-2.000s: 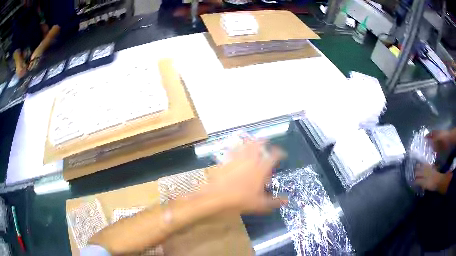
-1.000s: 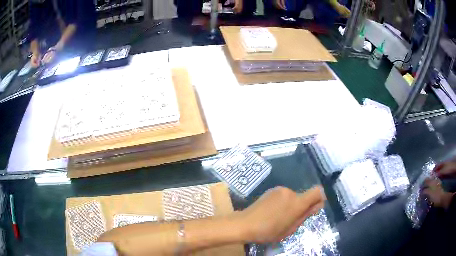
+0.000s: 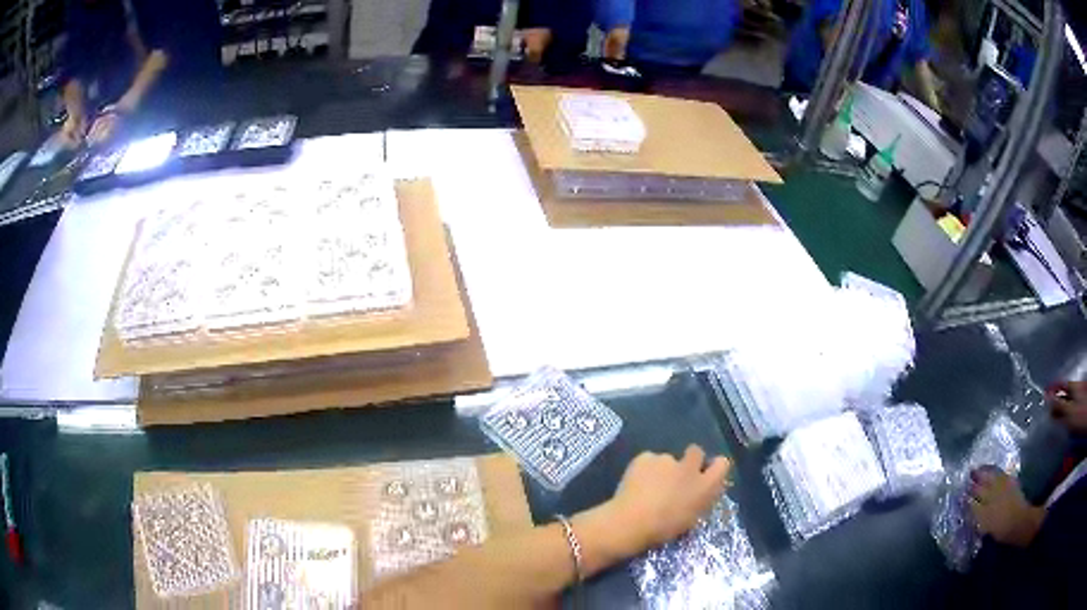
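Observation:
My left hand point(image 3: 670, 495) reaches in from the lower left, just above a crinkled shiny plastic bag point(image 3: 703, 572); its fingers look apart and nothing shows in it. A clear ribbed lens plate point(image 3: 552, 425) lies tilted on the green mat beside it. On a brown cardboard sheet point(image 3: 507, 506) lie a dotted plate point(image 3: 181, 539), a striped plate with dark print point(image 3: 300, 566) and a plate with round spots point(image 3: 429, 515); my forearm covers part of the sheet. My right hand is out of the picture.
A layered stack point(image 3: 286, 340) stands on the white surface, with another board stack point(image 3: 644, 125) behind. Loose lens stacks point(image 3: 822, 471) stand to the right. Another person's hands point(image 3: 1004, 506) handle clear plastic at the far right. A red-ended marker point(image 3: 12, 536) lies far left. More people stand behind.
My left hand moved away from the ribbed plate, went right, then slightly back up-left over the bag, its fingers opening. The plate now lies uncovered. The view shifted.

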